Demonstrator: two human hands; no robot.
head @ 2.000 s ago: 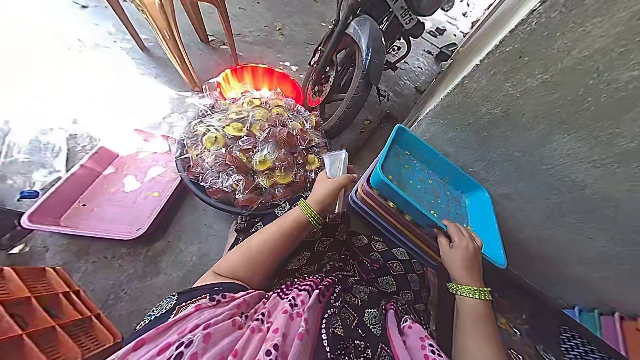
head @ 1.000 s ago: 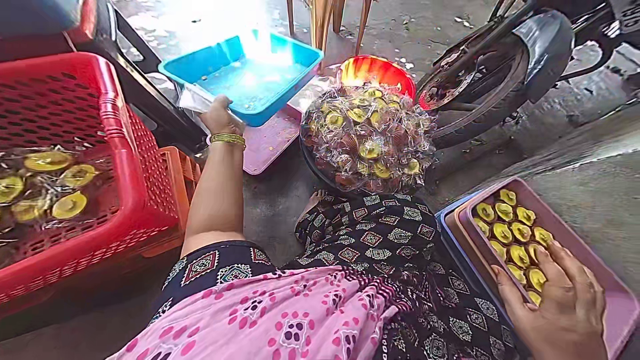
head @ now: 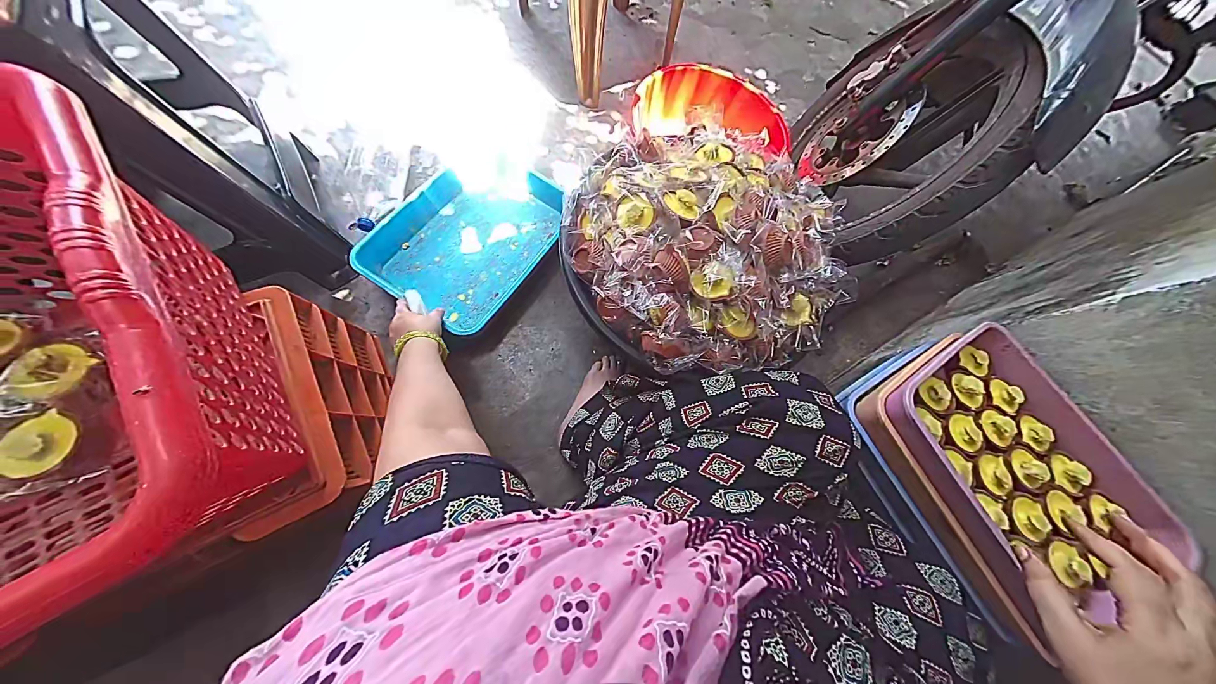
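My left hand grips the near edge of an empty blue plastic tray low over the floor, with a whitish wad, perhaps clear plastic, in the same hand. My right hand rests with spread fingers over small yellow-topped clay-coloured cups in a mauve plastic tray, the top one of a stack; its fingertips touch or hover just over the nearest cups, which cannot be told. Between my hands, in front of my knees, a dark round tub is heaped with similar cups in clear wrappers.
A red plastic basket with wrapped yellow-topped pieces stands at the left, beside orange crates. Behind the heap are a red tub and a motorcycle wheel. A dark chair frame is at the upper left; a wall runs along the right.
My left hand has lowered the blue tray to the left of the heap. Two seconds ago that tray lay on the stack at the right. My right hand stays at the mauve tray since one second ago.
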